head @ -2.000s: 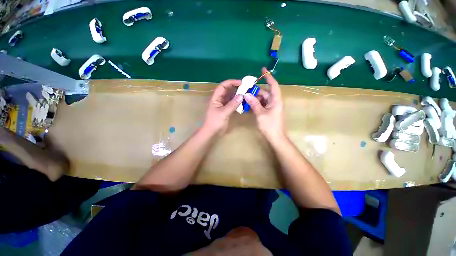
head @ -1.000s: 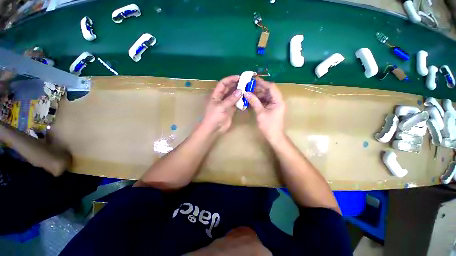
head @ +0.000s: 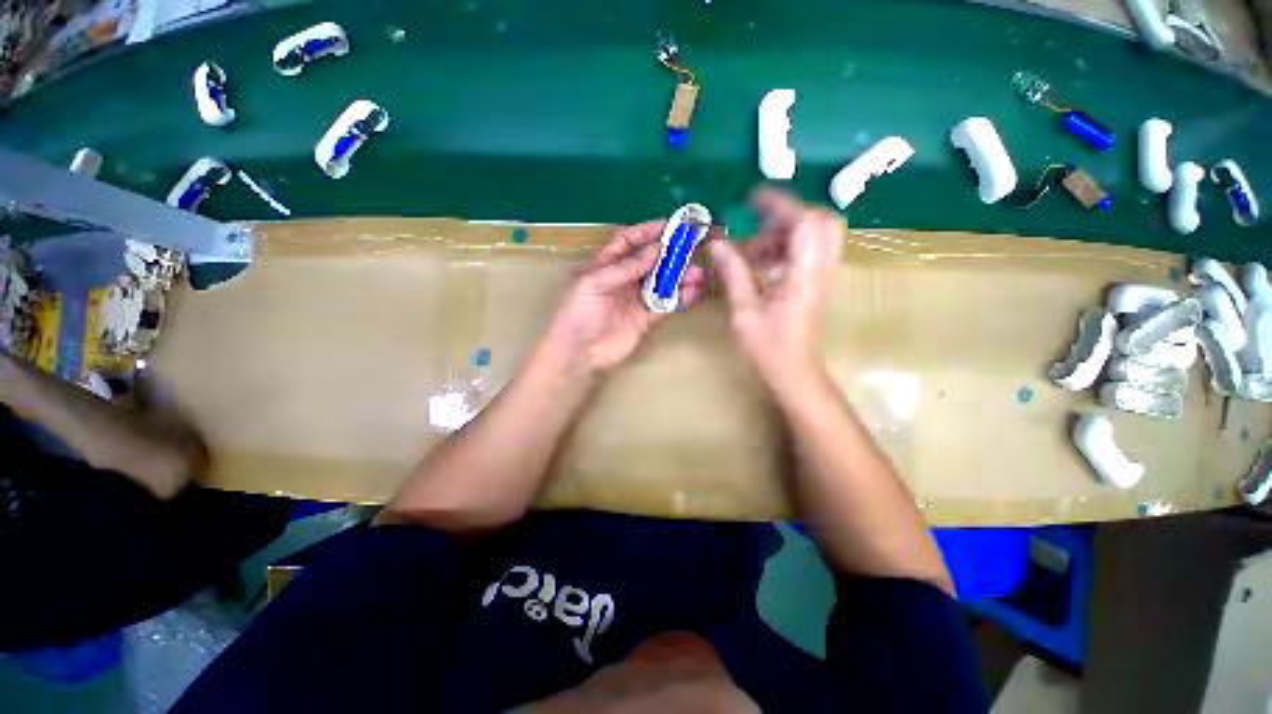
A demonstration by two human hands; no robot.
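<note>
My left hand (head: 610,297) holds a white housing shell (head: 660,296), open side up, above the cardboard's far edge. A blue battery (head: 678,261) lies lengthwise inside the shell. My right hand (head: 785,279) is just right of the shell, its fingers blurred. A small green circuit board (head: 741,221) shows blurred at my right fingertips, close to the shell's top end. Whether the fingers grip the board cannot be told.
The green conveyor belt (head: 502,98) beyond carries white shells, filled housings and battery assemblies (head: 681,106). A pile of white shells (head: 1155,349) lies right on the cardboard cover (head: 558,460). Another person's arm (head: 105,426) is at far left, near a grey metal bar (head: 126,209).
The battery now lies inside the shell, which has turned its open side up. My right hand has moved off to the right of it. The parts on the belt have shifted left.
</note>
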